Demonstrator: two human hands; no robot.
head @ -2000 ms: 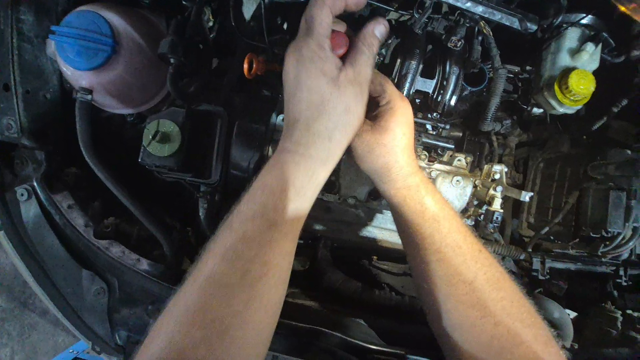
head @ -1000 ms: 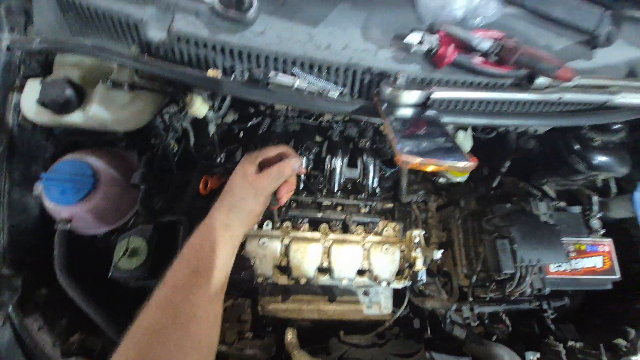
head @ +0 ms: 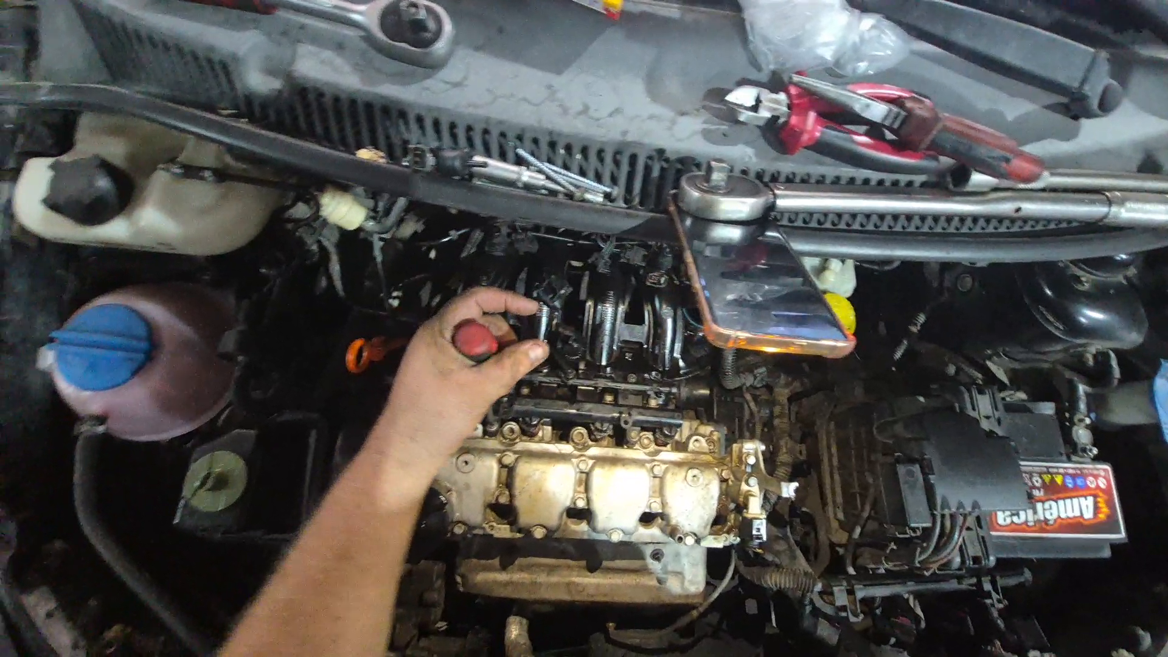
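Note:
My left hand [head: 461, 365] comes in from the lower left, over the left end of the engine's intake manifold [head: 607, 319]. Its fingers are curled around a red tool handle [head: 474, 339], whose rounded end faces the camera. The rest of that tool is hidden under the hand. Thumb and index fingertip are apart. Just left of the hand is the orange dipstick ring [head: 362, 355]. Below and to the right lies the dirty metal cylinder head cover [head: 584, 488]. My right hand is out of view.
A phone [head: 762, 292] lies under a ratchet's head [head: 725, 196] at the cowl edge. Behind are red-handled pliers [head: 849, 123], another ratchet [head: 411, 27] and bolts [head: 557, 173]. The coolant reservoir [head: 173, 365] is at left, the battery [head: 1058, 502] at right.
My right hand, beside the left one two seconds ago, has left the view. The left hand stays over the manifold's left side. The view has shifted to take in the cowl.

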